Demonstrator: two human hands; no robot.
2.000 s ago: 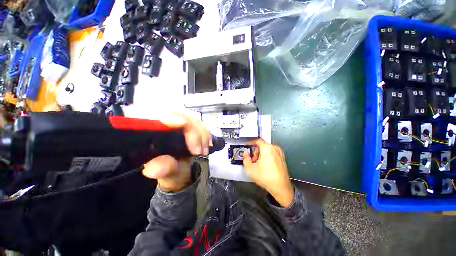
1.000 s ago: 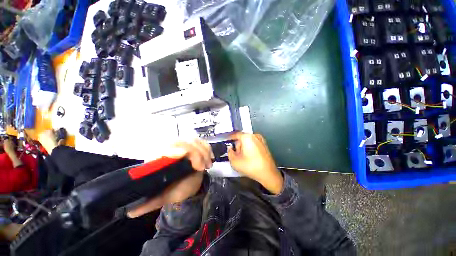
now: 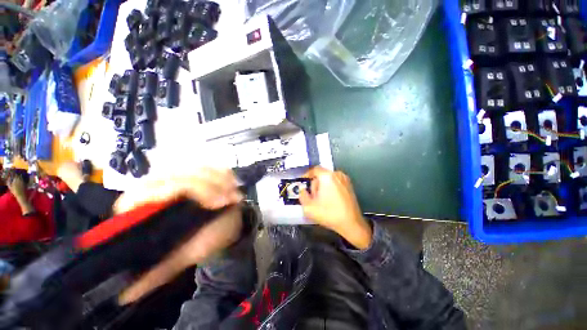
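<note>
My left hand [image 3: 193,187], blurred, is shut on the black electric screwdriver with a red band [image 3: 122,222]. Its dark tip is up and left of the unit, apart from it. A small black housing with a silver module and round centre [image 3: 295,191] lies on the flat white plate [image 3: 278,213] in front of the white screw feeder [image 3: 239,129]. My right hand [image 3: 331,203] holds the unit's right edge with its fingertips. A thin yellow wire shows at the unit's left side. No screw can be made out.
A blue tray [image 3: 472,161] at right holds rows of black housings and silver modules. Black assemblies [image 3: 143,106] cluster on the white board [image 3: 186,151] at left. Clear plastic [image 3: 360,51] lies behind the feeder on the green bench [image 3: 392,155]. A person in red sleeves [image 3: 32,216] is far left.
The screwdriver tip has moved away from the unit, up and left, with my left hand. The unit shows fully again. My right hand stays at its right edge.
</note>
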